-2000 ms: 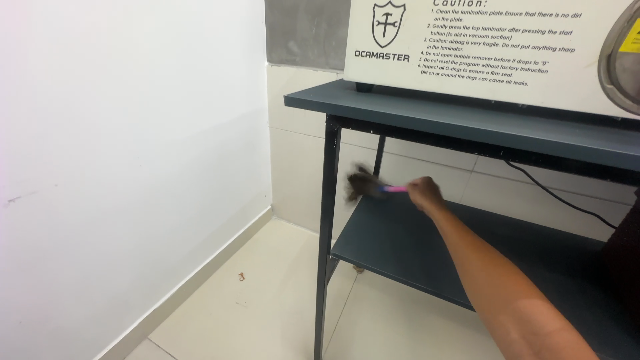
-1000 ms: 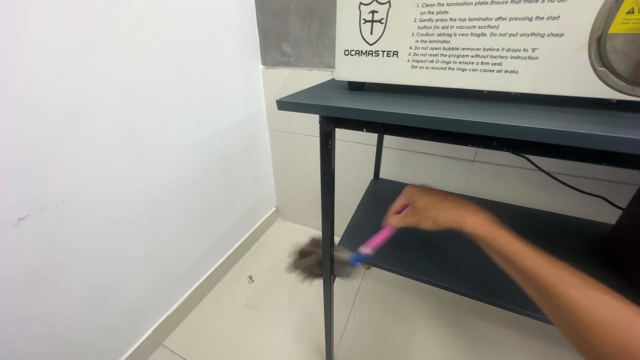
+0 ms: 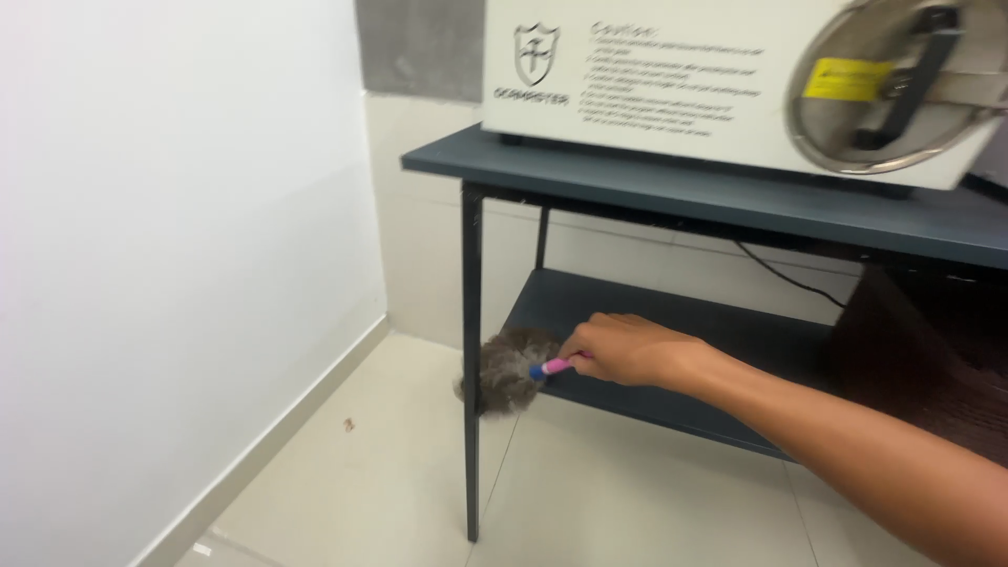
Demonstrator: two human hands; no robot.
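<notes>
My right hand [image 3: 618, 348] reaches in from the lower right, closed around the pink and blue handle [image 3: 556, 366] of a feather duster. The duster's fluffy grey-brown head [image 3: 510, 372] is at the left end of the dark lower shelf [image 3: 677, 315], partly behind the table's black front leg [image 3: 471, 441]. Whether the feathers press on the leg or the shelf edge, I cannot tell. My left hand is out of view.
An off-white laminator [image 3: 646, 87] with a round metal door [image 3: 874, 94] stands on the dark tabletop [image 3: 630, 177]. A black cable [image 3: 791, 282] hangs behind. A dark brown object [image 3: 921, 362] is on the shelf at right. The white wall [image 3: 181, 236] rises at left; a small brown scrap [image 3: 349, 424] lies on the floor.
My right hand with the duster has swung down from above the lower shelf two seconds ago to the shelf's left end by the front leg. The view has shifted somewhat.
</notes>
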